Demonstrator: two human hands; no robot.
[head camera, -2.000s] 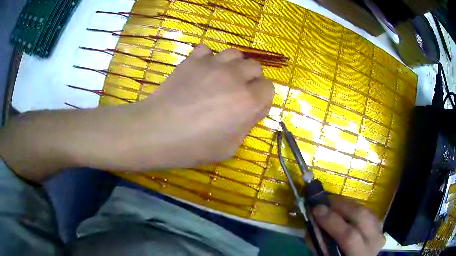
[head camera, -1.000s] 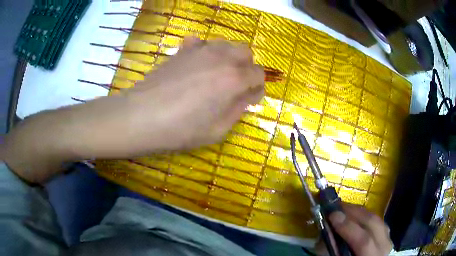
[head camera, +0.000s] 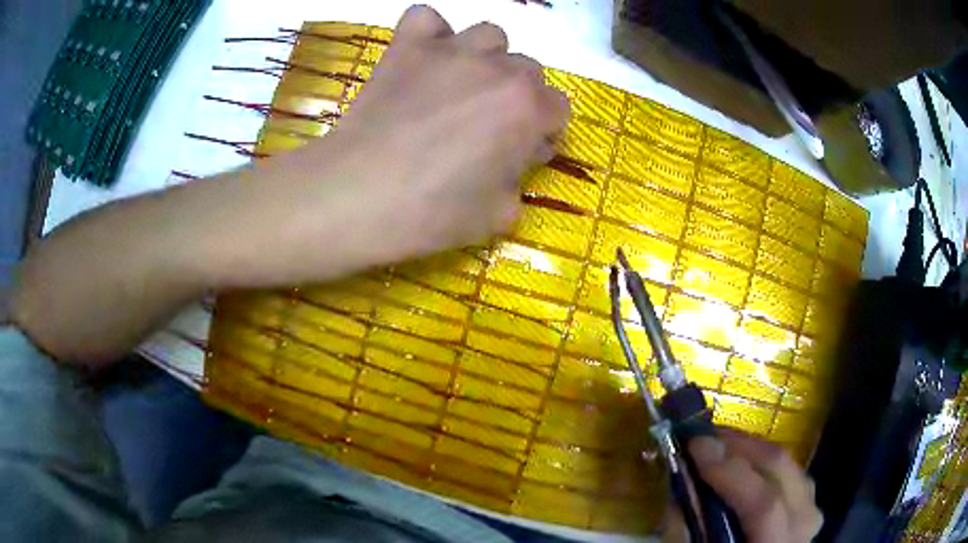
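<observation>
The amber-yellow circuit panel (head camera: 732, 244) lies in front of me, with rows of thin red lead wires (head camera: 228, 100) whose ends stick out past its left edge. My left hand (head camera: 456, 138) is over the upper left of the panel, fingers curled. Dark red wires (head camera: 573, 168) show beside and under its fingers; whether the fingers pinch any is hidden. My right hand (head camera: 756, 490) holds the soldering iron (head camera: 650, 329) like a pen at the lower right. The iron's tip is over the middle of the panel, with the curved solder feed tube (head camera: 623, 329) beside it.
Green circuit boards (head camera: 101, 90) are stacked at the upper left. A brown cardboard box (head camera: 701, 64) and a round tape roll (head camera: 881, 133) are at the upper right. A black box (head camera: 876, 392) with black cables (head camera: 939, 228) stands at the right edge.
The panel sits lower in view, and more wires show by my left fingers, in two groups. My left hand has moved up and back relative to the panel. The iron stays in my right hand.
</observation>
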